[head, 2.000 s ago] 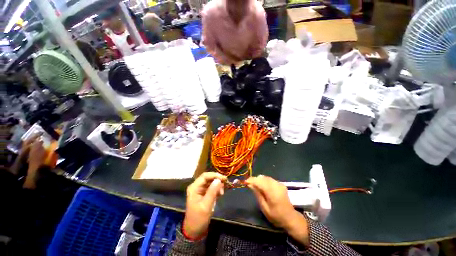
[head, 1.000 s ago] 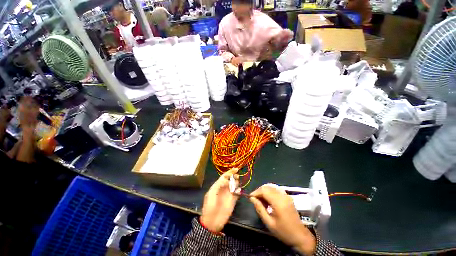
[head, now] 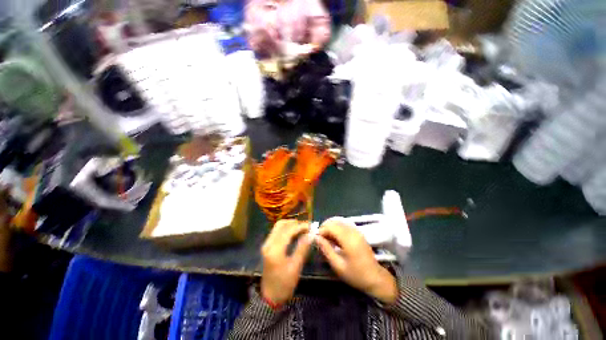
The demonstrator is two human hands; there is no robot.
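My left hand (head: 284, 255) and my right hand (head: 352, 255) meet at the fingertips over the bench's near edge. Between them is a small white part (head: 313, 228), mostly hidden by the fingers and blurred; it looks like a small motor. A white bracket housing (head: 392, 228) lies on the bench just right of and behind my right hand. An orange-red wire lead (head: 435, 212) runs out of its right side. A bundle of orange wire harnesses (head: 289, 182) lies just beyond my hands.
An open parts carton (head: 196, 206) stands left. Stacked white shells (head: 372, 123), black shells (head: 305, 93) and bracket housings (head: 495, 126) stand behind. A ring-shaped part (head: 109, 182) lies left. Blue crate (head: 100, 299) and floor carton (head: 531, 312) sit below. A person (head: 286, 26) is across the bench.
The view has shifted and blurred. The hands' fingertips have come closer together around the small white part, and the dark lead between them no longer shows.
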